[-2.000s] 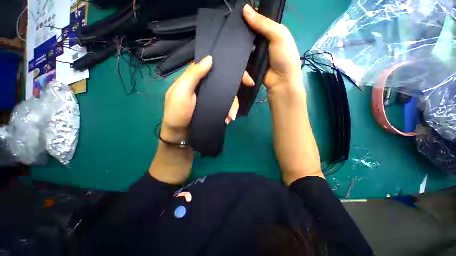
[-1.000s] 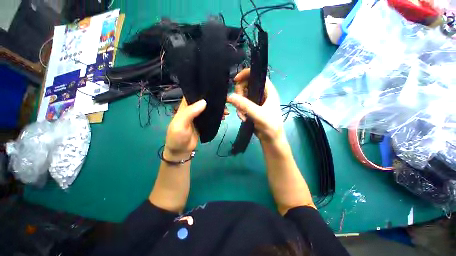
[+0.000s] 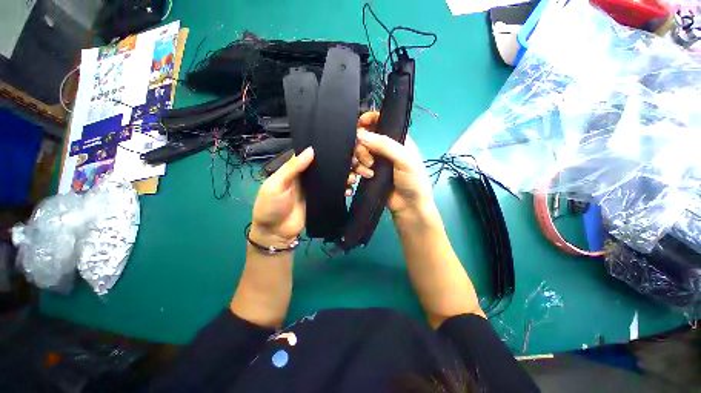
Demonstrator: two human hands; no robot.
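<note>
My left hand (image 3: pixel 283 201) holds two flat black padded strips (image 3: pixel 332 153), slightly fanned, with a small hole near each upper end. My right hand (image 3: pixel 398 170) holds a stack of black strips (image 3: pixel 393 107) seen mostly edge-on, with looped black cords at the top. The lower ends of both groups come close together between the hands; whether they touch is not clear. The main pile of black strips (image 3: pixel 223 73) with tangled cords lies behind and left of my hands. A set-aside bundle of black strips (image 3: pixel 492 234) lies right of my right forearm.
Clear poly bags (image 3: pixel 569 100) cover the right side, near a pink-red ring (image 3: pixel 547 222). Small bags of silvery-white pieces (image 3: pixel 107 234) lie at left, below printed sheets (image 3: pixel 115 115). A red item (image 3: pixel 634 11) is at far right. Thread scraps (image 3: pixel 542 303) lie near the front edge.
The strips in my left hand are turned so their flat faces and end holes show. The stack in my right hand has moved closer to them. The camera view shifted from the earliest frame.
</note>
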